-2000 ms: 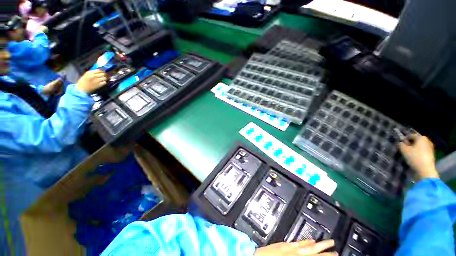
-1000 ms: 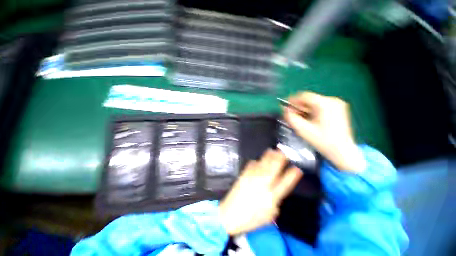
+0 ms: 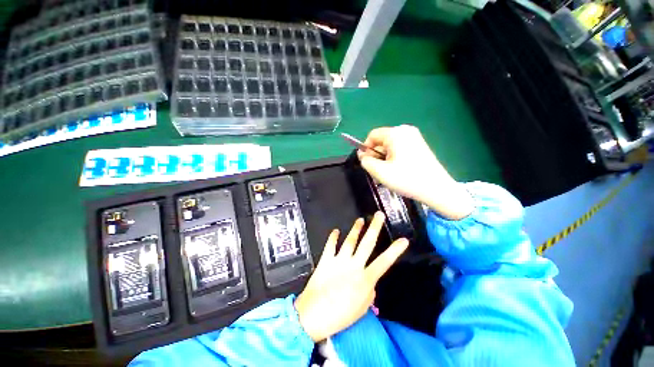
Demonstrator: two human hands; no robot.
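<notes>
The black foam phone tray [image 3: 208, 322] lies in front of me. Three open-backed phones [image 3: 211, 258] sit in its left slots, and the fourth slot shows bare foam. A phone assembly [image 3: 391, 204] stands tilted at the tray's right part. My right hand [image 3: 405, 161] is at its top end and holds the tweezers [image 3: 356, 143], tips pointing up and left. My left hand [image 3: 344, 283] is palm down with fingers spread, its fingertips at the phone's lower left edge. My palm hides part of the tray. Whether the left fingers press the phone is unclear.
A sticker sheet with blue pieces [image 3: 172, 165] lies behind the tray; another [image 3: 107, 127] lies further left. Component trays [image 3: 254, 79] are stacked behind them. A grey post [image 3: 366, 43] stands on the green bench. Black trays [image 3: 531, 100] and yellow-black floor tape [image 3: 574, 233] are at the right.
The view has swung right. My right hand has come from the component tray to the phone at the tray's right. That phone is now tilted up, and my left hand remains beside it.
</notes>
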